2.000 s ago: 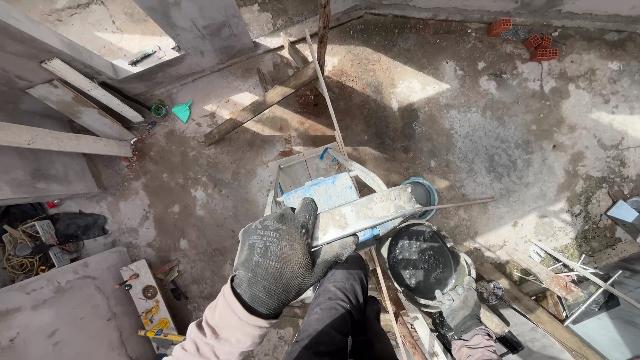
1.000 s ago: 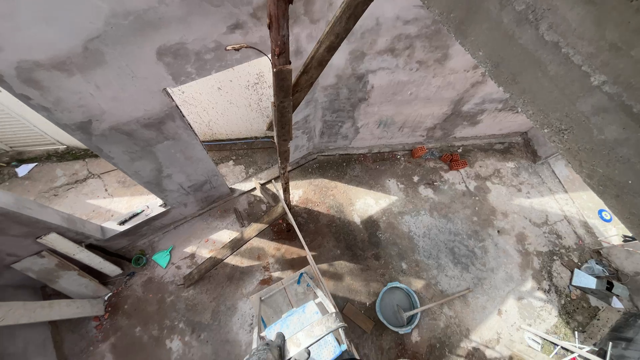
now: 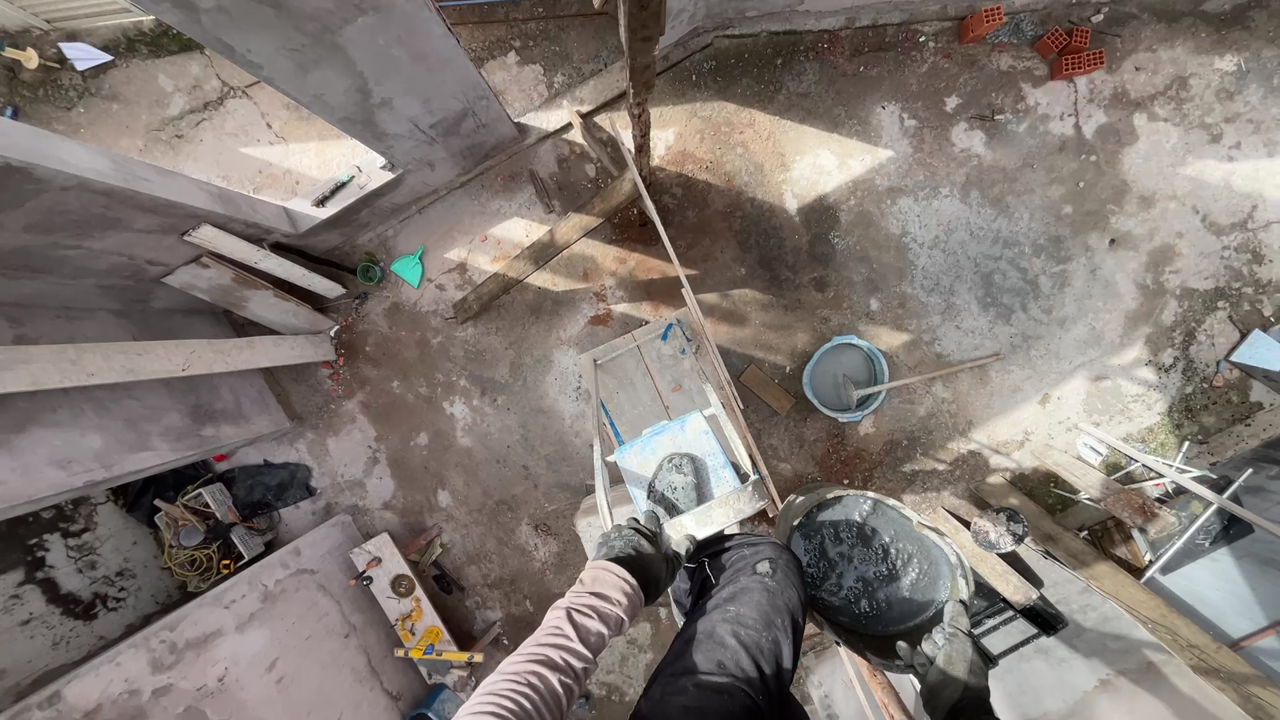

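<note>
My gloved left hand (image 3: 638, 552) is closed around the end of a flat metal plastering trowel (image 3: 715, 510), held over my boot (image 3: 676, 482) and a blue-white board (image 3: 655, 452). My gloved right hand (image 3: 945, 640) grips the lower right rim of a large round dark tub (image 3: 870, 565) that holds grey, bubbly wet mix. The tub is right beside my knee. Farther off, on the floor, stands a light blue tub (image 3: 846, 376) of grey liquid with a long-handled tool (image 3: 925, 376) leaning in it.
Below me is a wooden frame (image 3: 603, 440) on a plank platform. An upright wooden post (image 3: 640, 90) rises ahead. Planks lie at the left wall and the right (image 3: 1130, 590). A yellow level (image 3: 438, 655) rests by a board at lower left. Red hollow bricks (image 3: 1078, 64) lie far right.
The view has tipped down from the wall since one second ago, and both hands and the dark tub show again. The trowel is lower, over the boot, than two seconds ago.
</note>
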